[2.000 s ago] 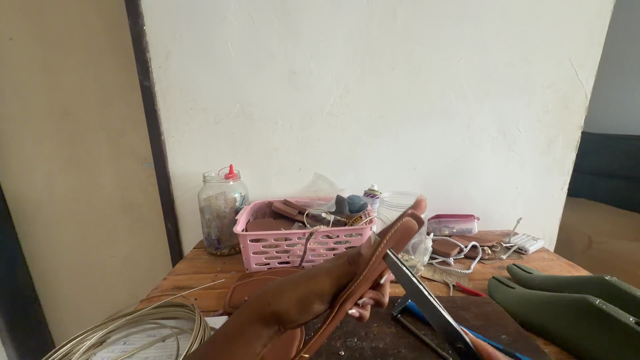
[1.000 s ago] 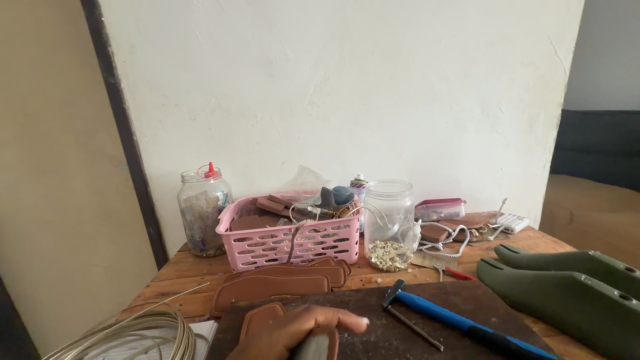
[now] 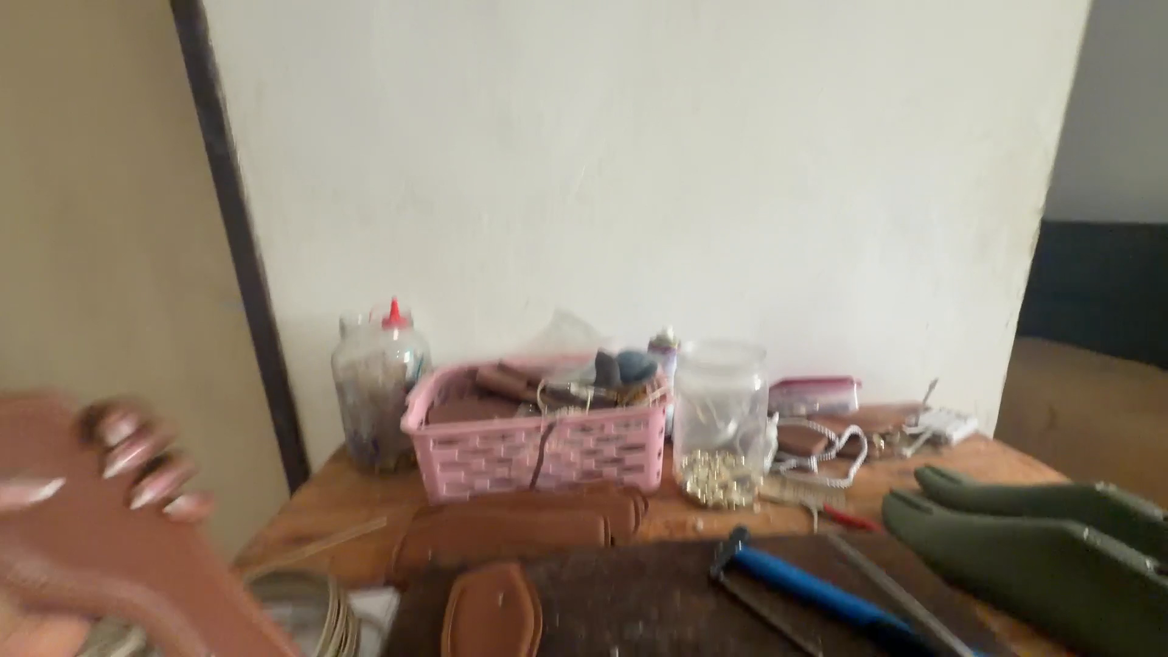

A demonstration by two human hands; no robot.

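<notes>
At the left edge my left hand (image 3: 151, 465) is closed around a brown leather sole-shaped piece (image 3: 109, 575), with its fingertips over the right edge and the thumb on its face. The hand and piece are blurred. My right hand is not in view. A smaller brown leather piece (image 3: 493, 611) lies on the dark board (image 3: 630, 593). Right of it lie a blue-handled hammer (image 3: 821, 589), a thin metal rod (image 3: 771, 607) and a long narrow metal strip (image 3: 899, 593), whose near end is cut off by the frame.
Behind the board stand a pink basket (image 3: 547, 456), a glass jar (image 3: 379, 401) and a clear jar of small metallic pieces (image 3: 721, 429). Stacked brown leather pieces (image 3: 511, 534) lie before the basket. Green shoe lasts (image 3: 1031, 566) are at right, coiled cord (image 3: 301, 611) at lower left.
One second ago a hand was at the bottom centre; now my left hand is at the left edge with the leather piece. The metal strip now shows beside the hammer.
</notes>
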